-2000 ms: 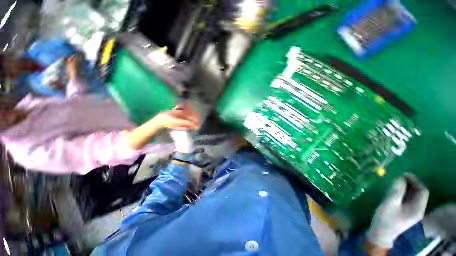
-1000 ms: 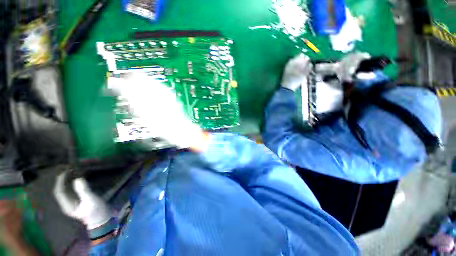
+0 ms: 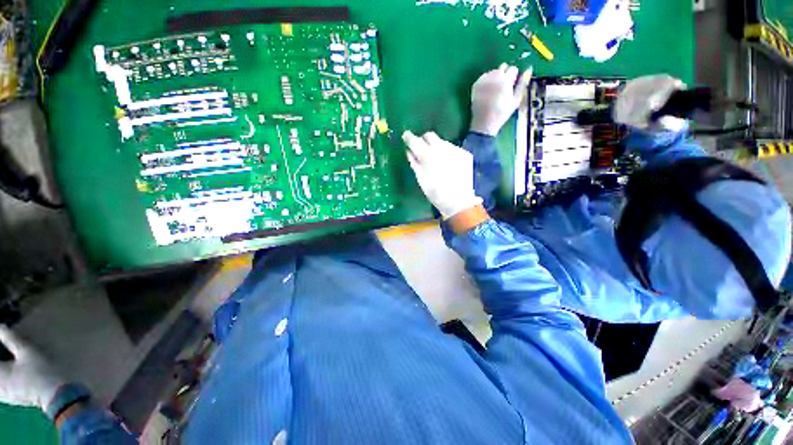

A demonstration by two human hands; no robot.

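Note:
A large green circuit board (image 3: 269, 130) with rows of long white slots lies on the green mat in front of me. My right hand (image 3: 442, 169), in a white glove with an orange-tan cuff, is just right of the board, off its edge, with the fingertips close together and nothing seen in them. My left hand (image 3: 28, 372), gloved with a dark band at the wrist, is low at the far left edge, away from the board and partly cut off. Whether it holds anything cannot be told.
A co-worker in a blue smock (image 3: 713, 226) sits at right, gloved hands on a black-framed power board assembly (image 3: 569, 139). Behind are a blue bin (image 3: 569, 9), white scraps (image 3: 504, 10), a yellow tool (image 3: 537, 43) and a black bar (image 3: 256, 16). A black screwdriver (image 3: 71, 39) lies at upper left.
My right hand has moved off the board to its right side. My left hand has shifted to the lower left of the picture. The view has turned, so the board shows further left.

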